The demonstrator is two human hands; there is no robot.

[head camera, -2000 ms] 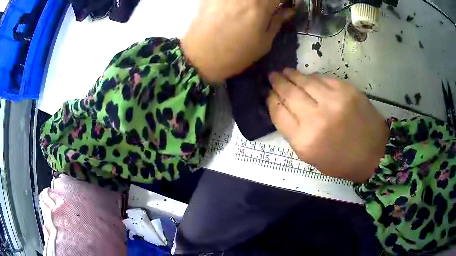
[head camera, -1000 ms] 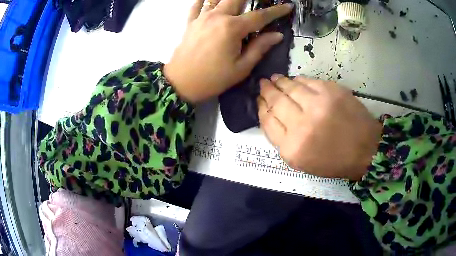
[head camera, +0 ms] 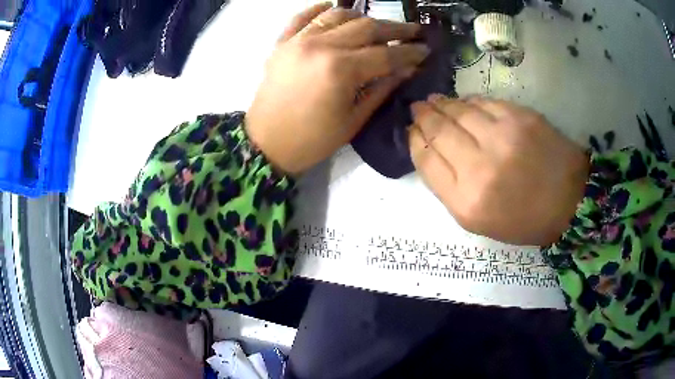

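A black fabric band [head camera: 385, 148] lies on the white table below the machine's needle area, its rounded lower end pointing to my lap. My left hand [head camera: 337, 81] presses on its upper left part, with thumb and fingers spread around it. My right hand [head camera: 496, 163] rests with bent fingertips on the band's right edge. The band's upper end runs under the metal parts at the top edge. The needle and presser foot cannot be made out clearly.
A cream ribbed knob [head camera: 496, 31] stands right of the needle area. Black pieces [head camera: 140, 33] lie at upper left, beside a blue bin [head camera: 55, 111]. Dark snips or tweezers [head camera: 651, 135] lie at far right. A printed ruler [head camera: 444, 260] runs along the front table edge.
The view has shifted, so the knob and bin sit differently in the picture. My left hand first moved back from the needle area, then its fingers drew closer together. My right hand stays on the band.
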